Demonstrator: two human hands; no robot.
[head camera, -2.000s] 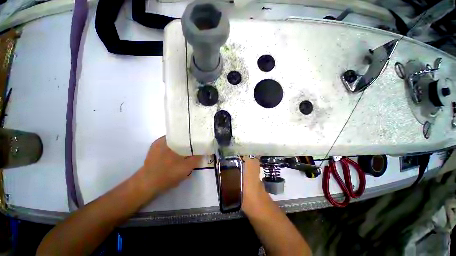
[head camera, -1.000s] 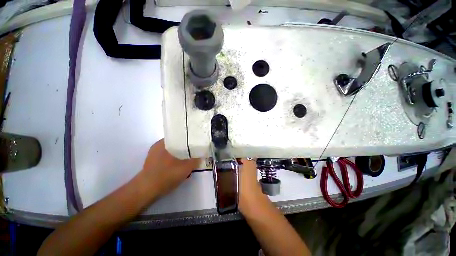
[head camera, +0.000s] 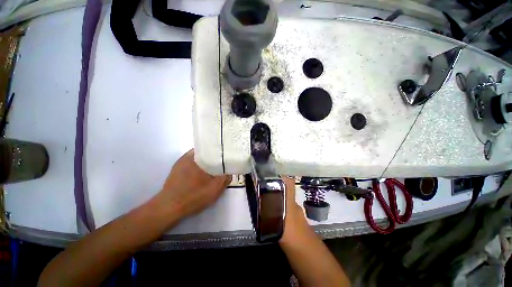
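Note:
The white sewing machine head (head camera: 370, 134) fills the middle and right and hides the needle area. My left hand (head camera: 193, 182) lies on the table at the head's left front corner, its fingertips hidden or too small to read. My right hand (head camera: 289, 210) is behind the shiny take-up lever guard (head camera: 270, 210), its fingers hidden under the head. A black fabric strip (head camera: 160, 49) lies looped behind the head's left end. What either hand holds does not show.
Red-handled scissors (head camera: 388, 206), a roll of black tape (head camera: 424, 187) and tension parts (head camera: 316, 200) sit right of my right hand. A purple-grey strip (head camera: 83, 117) crosses the white table (head camera: 135, 123). A bottle (head camera: 25, 161) lies at the far left.
The whole view has shifted, so the machine head shows slightly farther right and higher. My left hand's fingers show slightly more at the head's corner. The black strip's loop looks nearly the same.

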